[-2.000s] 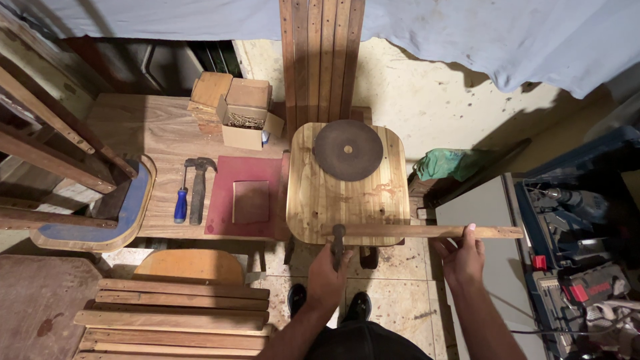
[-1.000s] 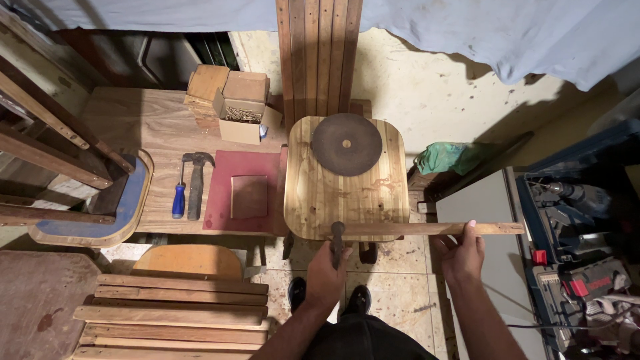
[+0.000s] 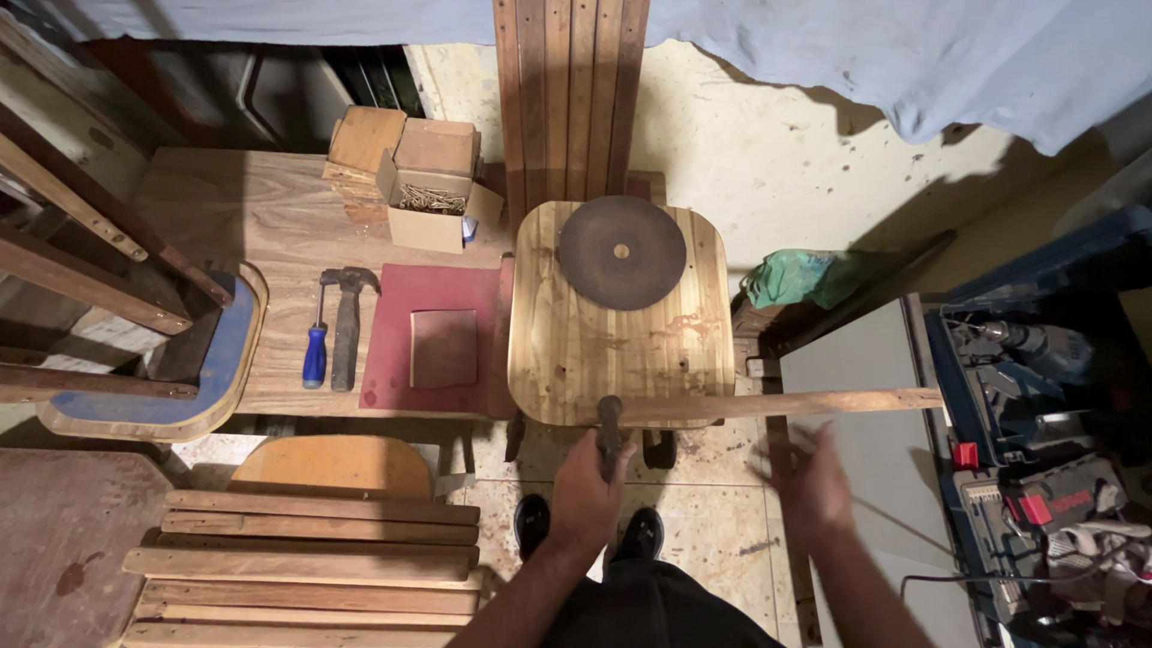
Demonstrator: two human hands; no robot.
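My left hand (image 3: 589, 490) is closed around the handle of a dark metal tool (image 3: 610, 432), whose kind I cannot tell; its head meets the left end of a wooden strip (image 3: 810, 402). The strip lies across the front of a slatted wooden stool top (image 3: 594, 360) and reaches out to the right, over a grey panel. Below the strip's right part, my right hand (image 3: 814, 477) is blurred and apart from it, holding nothing visible. A dark abrasive disc (image 3: 621, 279) rests on the back of the stool top.
Left on a wood-grain table (image 3: 216, 207) are a claw hammer (image 3: 346, 333), a blue-handled screwdriver (image 3: 314, 355), red sandpaper (image 3: 387, 360) and an open box of screws (image 3: 427, 229). Wooden strips (image 3: 306, 562) are stacked at lower left. A blue toolbox (image 3: 954, 360) with a drill stands right.
My right hand has let go of the wooden strip and moved down and left, away from it. My left hand still grips the dark tool at the strip's left end.
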